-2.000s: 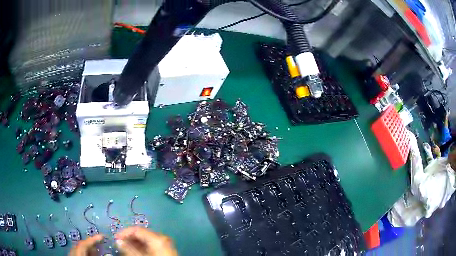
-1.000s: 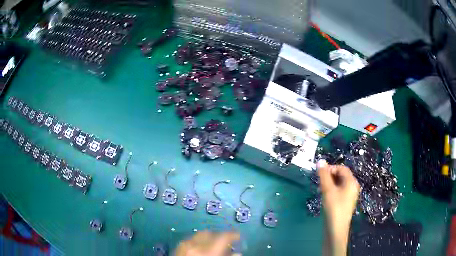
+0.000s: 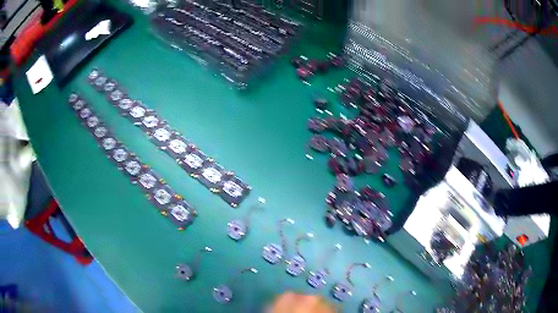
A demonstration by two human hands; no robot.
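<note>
Several small round wired modules (image 3: 273, 252) lie spaced out on the green bench, each with a thin curled lead. Two long rows of dark square circuit boards, an upper row (image 3: 177, 145) and a lower row (image 3: 147, 180), lie left of and beyond them, white outlines facing up. My left hand (image 3: 303, 304) is at the bottom edge, just below the modules. It is blurred and mostly cut off, so its fingers and anything in them are hidden. My right hand is out of the picture.
A reddish loose module pile (image 3: 373, 131) lies left of the white screw feeder (image 3: 428, 214). A second dark heap (image 3: 495, 278) is at lower right. A blister tray of parts (image 3: 226, 36) and stacked clear trays (image 3: 422, 55) stand behind. A black mat (image 3: 92, 40) and red stool (image 3: 58, 235) are at left.
The view has swung left, so the feeder sits further right and the board rows show fully. My right hand, earlier by the second heap, has left the picture. My left hand remains at the bottom edge.
</note>
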